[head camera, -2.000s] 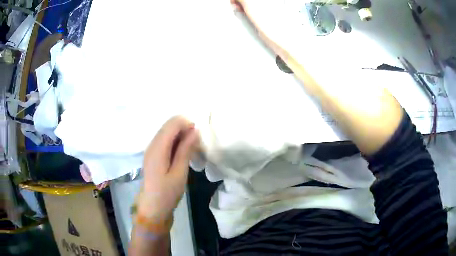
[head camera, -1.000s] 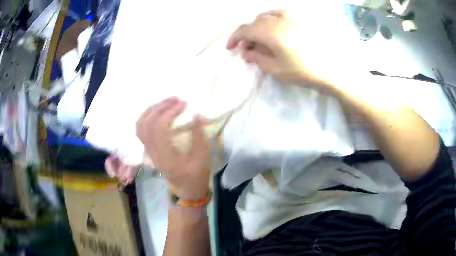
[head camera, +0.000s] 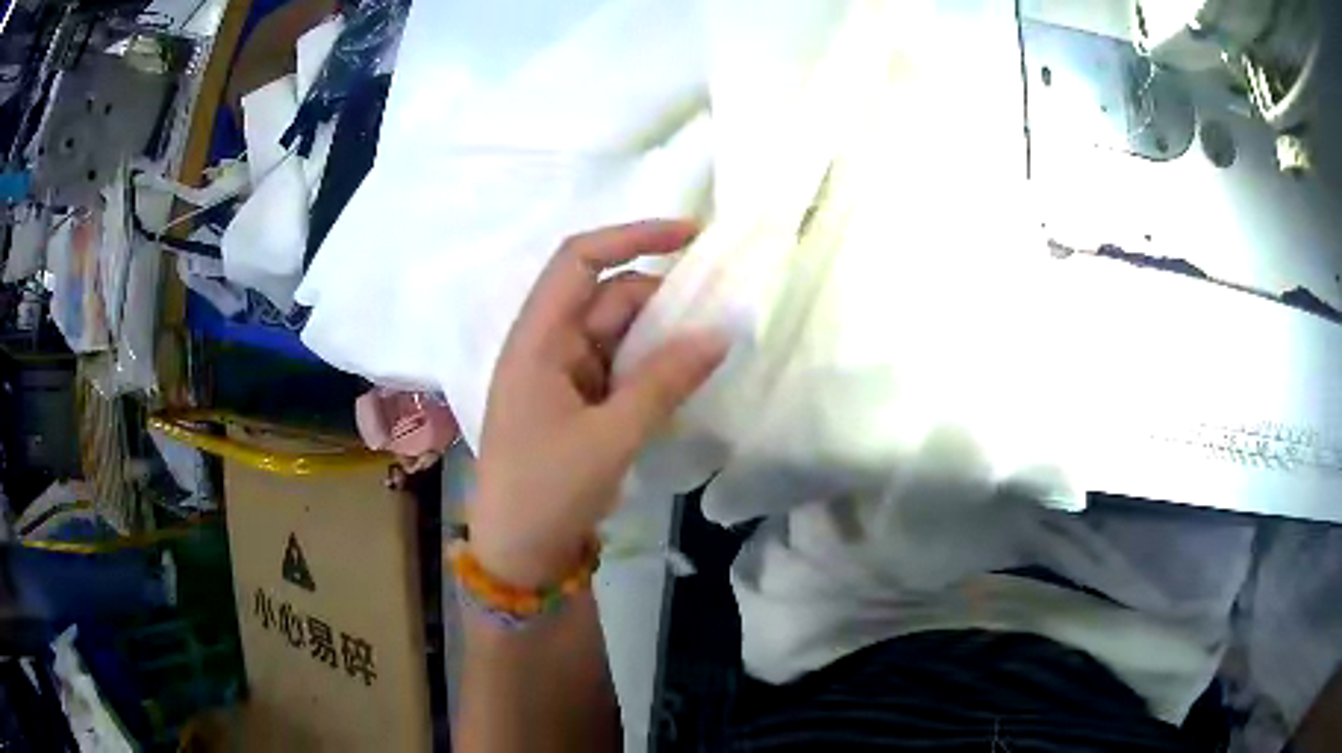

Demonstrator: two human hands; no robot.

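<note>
White cloth panels [head camera: 486, 191], partly overexposed, spread over the table and bunch into folds at the centre. Cream edge lines show along the folds. My left hand [head camera: 567, 397], with an orange beaded bracelet, grips a fold of the white cloth between thumb and fingers. My right hand is not in view. More crumpled white cloth [head camera: 883, 589] lies on my lap below the table edge.
Metal machine parts [head camera: 1251, 74] stand at the upper right. The white table front [head camera: 1236, 427] has scale markings. A cardboard box [head camera: 331, 618] with a yellow rim stands lower left, near a pink object [head camera: 408, 424]. White scraps [head camera: 270, 236] lie upper left.
My right hand has left the cloth and gone out of view. My left hand has closed on a cloth fold. The view has shifted, and the cloth is bunched at the centre.
</note>
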